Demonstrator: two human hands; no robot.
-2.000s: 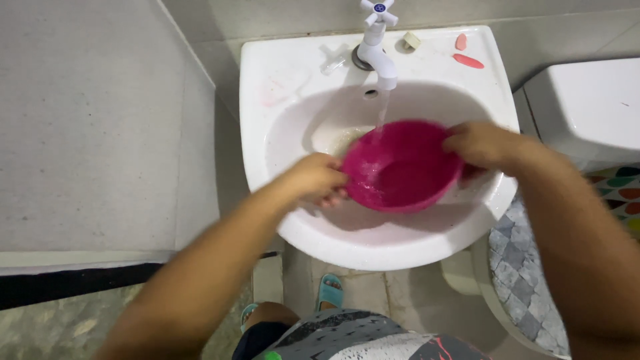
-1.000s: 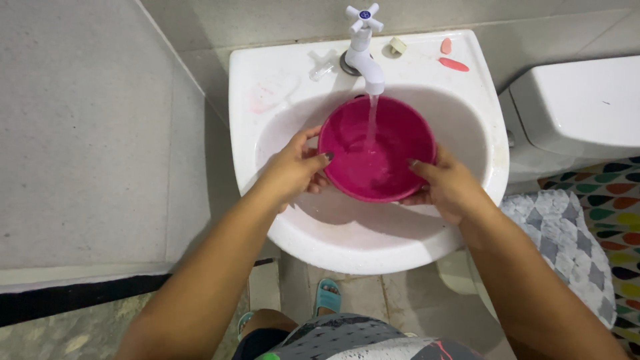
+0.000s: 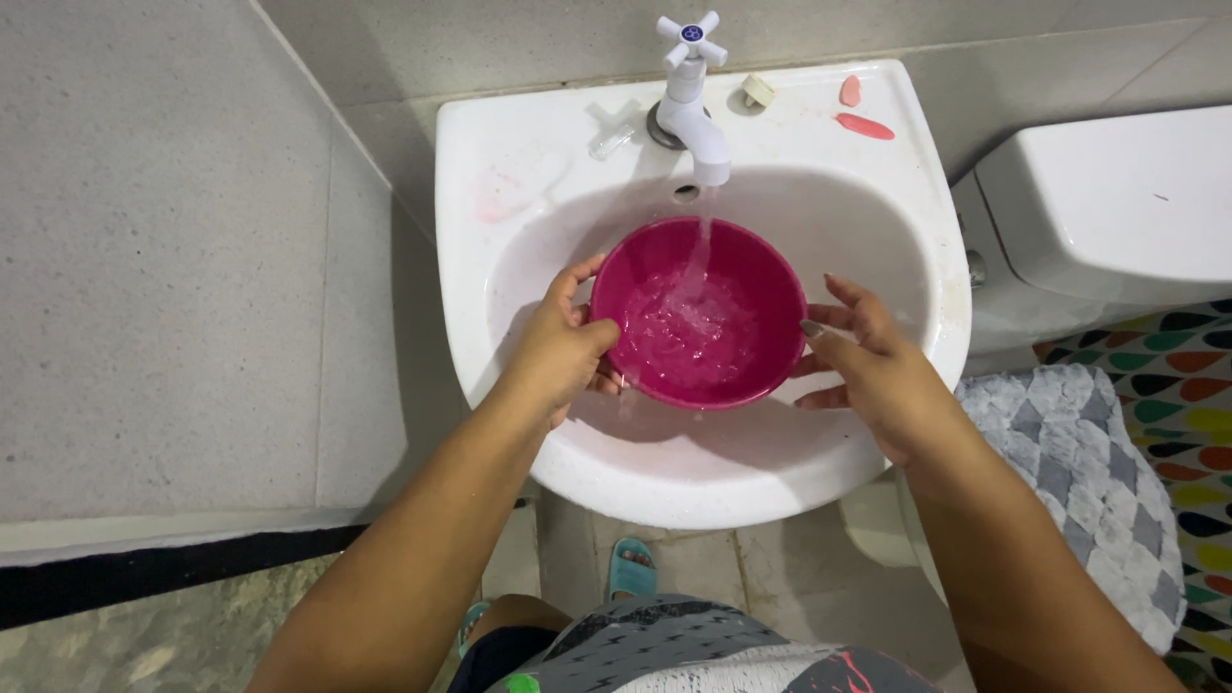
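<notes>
A magenta plastic bowl (image 3: 751,279) is held inside the white washbasin (image 3: 712,491), under the white faucet (image 3: 685,106). Water runs from the spout into it and churns over its bottom. My left hand (image 3: 568,346) grips the bowl's left rim, thumb on the edge and fingers beneath. At the right side, my right hand (image 3: 866,356) has its fingers spread, with the thumb and some fingertips at the bowl's wall; whether they press on it is hard to tell.
On the basin's back ledge lie a cream plug-like piece (image 3: 758,90), two pink soap pieces (image 3: 864,126) and a small clear object (image 3: 612,141). A toilet tank (image 3: 1136,202) and a grey patterned fluffy cover (image 3: 1059,462) are at the right. A tiled wall stands left.
The bowl, tilted and blurred two seconds back, is now more level under the stream. My right hand's fingers have spread from their hold on its rim.
</notes>
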